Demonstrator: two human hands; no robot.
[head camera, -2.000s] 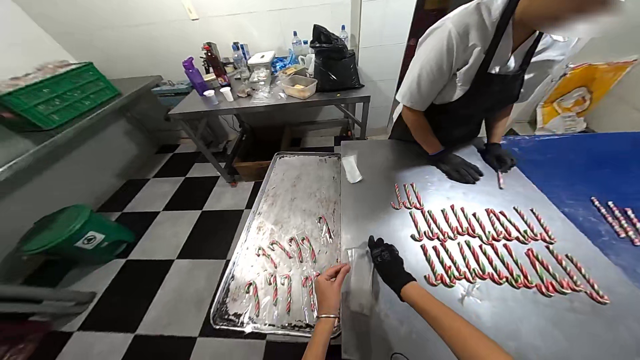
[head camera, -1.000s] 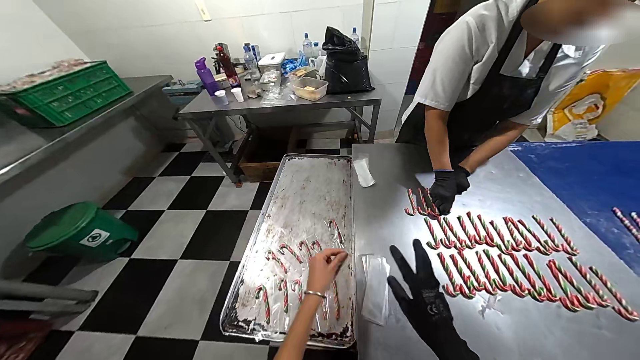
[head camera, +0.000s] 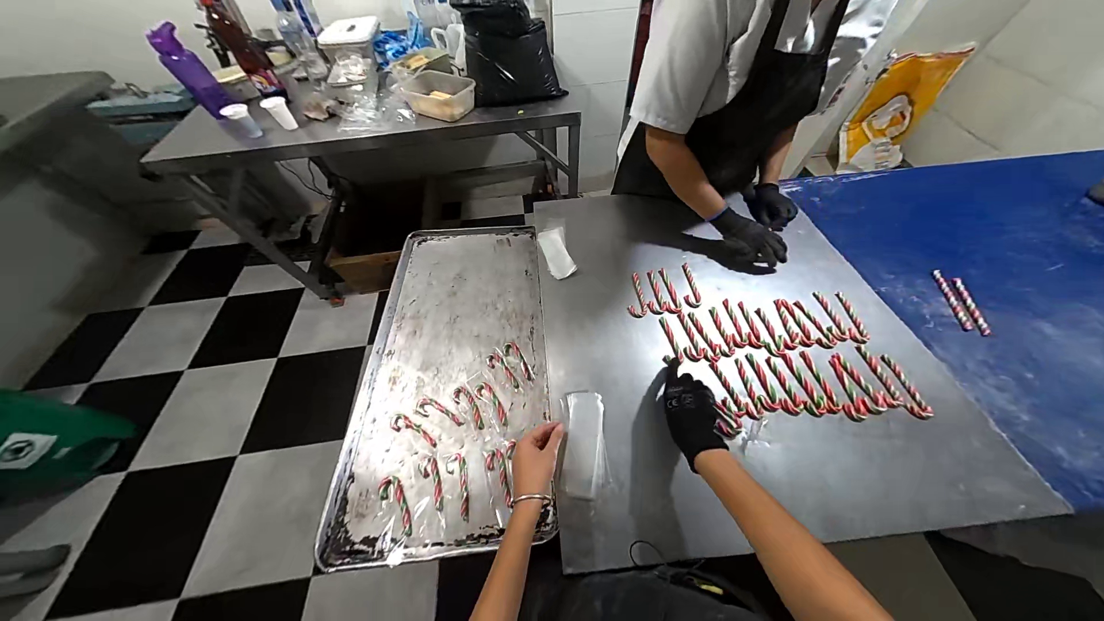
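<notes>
My bare left hand (head camera: 536, 457) is over the right rim of a metal baking tray (head camera: 457, 285), fingertips together beside a stack of clear plastic sleeves (head camera: 585, 440). Whether it pinches a sleeve's edge is unclear. Wrapped candy canes (head camera: 464, 487) lie near it on the tray. My right hand (head camera: 690, 410), in a black glove, reaches over the steel table (head camera: 638, 483). Its extended finger touches or nearly touches the left end of the middle row of red, green and white candy canes (head camera: 768, 328); whether it grips one cannot be told.
A co-worker's gloved hands (head camera: 759, 228) are above the table's far side. White packets (head camera: 557, 252) lie at its far left corner. Two striped sticks (head camera: 961, 302) rest on a blue surface (head camera: 1026, 233). Behind stands a side table (head camera: 345, 142) with containers and bottles.
My right hand has moved from beside the sleeves to the candy cane rows. The co-worker's hands have moved away from the short far row, where another cane now lies.
</notes>
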